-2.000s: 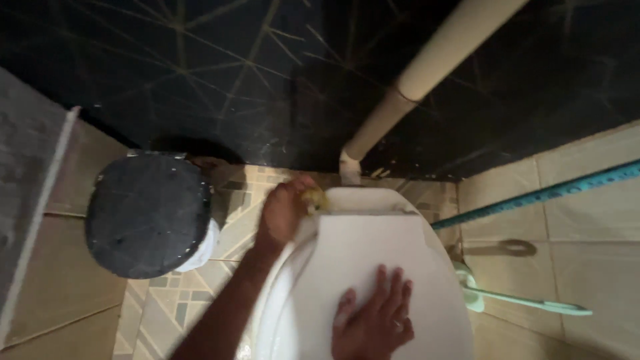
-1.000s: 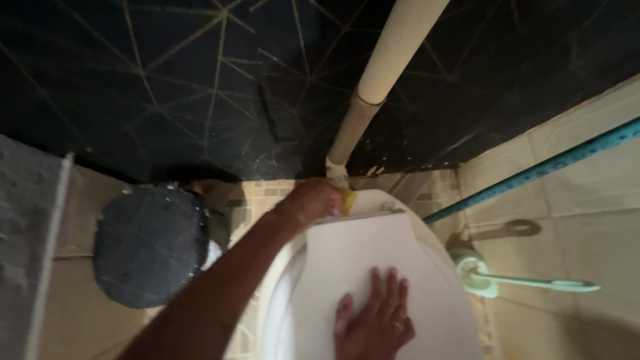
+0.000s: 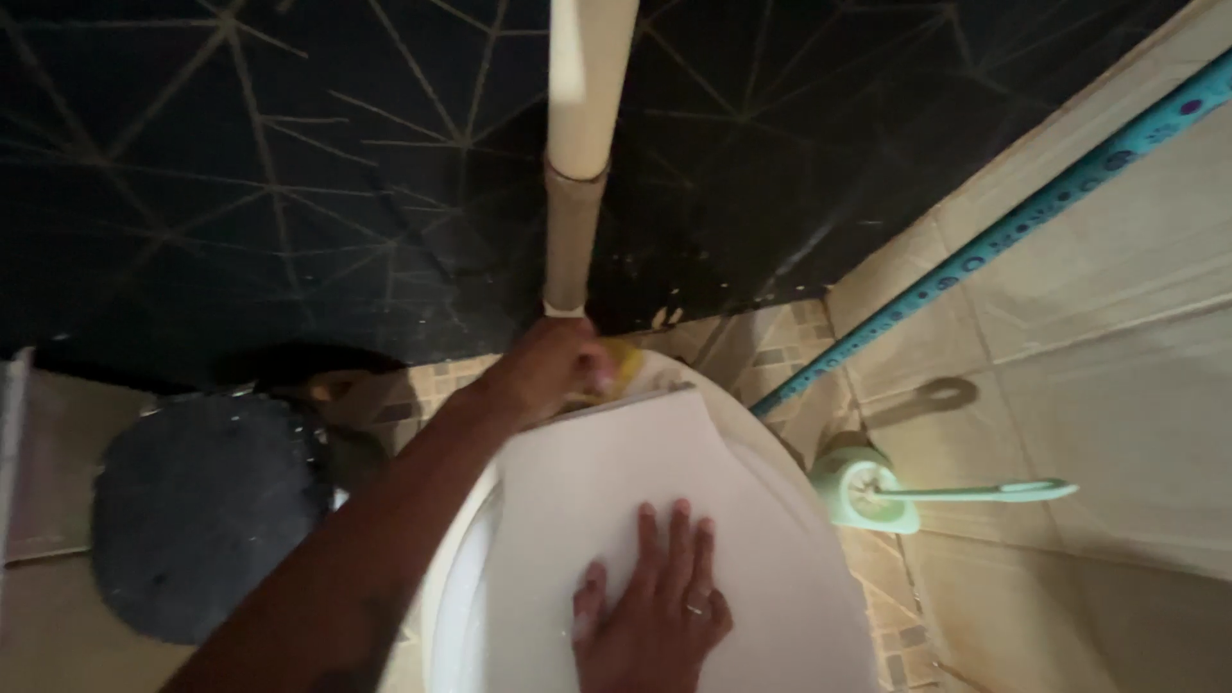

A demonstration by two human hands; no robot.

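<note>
My left hand reaches in from the lower left, its fingers closed around a yellow sponge at the back end of a white toilet, behind the lid's straight edge. The fingers are blurred and partly hide the sponge. My right hand, with a ring on one finger, lies flat on the white toilet lid, fingers spread and holding nothing. Part of the rim shows along the lid's left side.
Directly behind the toilet, a pale pipe runs up the dark tiled wall. A dark-lidded bin stands at left. At right are a teal patterned pole and a toilet brush in a green holder beside the tiled wall.
My left hand has moved rightward along the toilet's back end with the yellow sponge. My right hand stays flat on the lid. The view has shifted.
</note>
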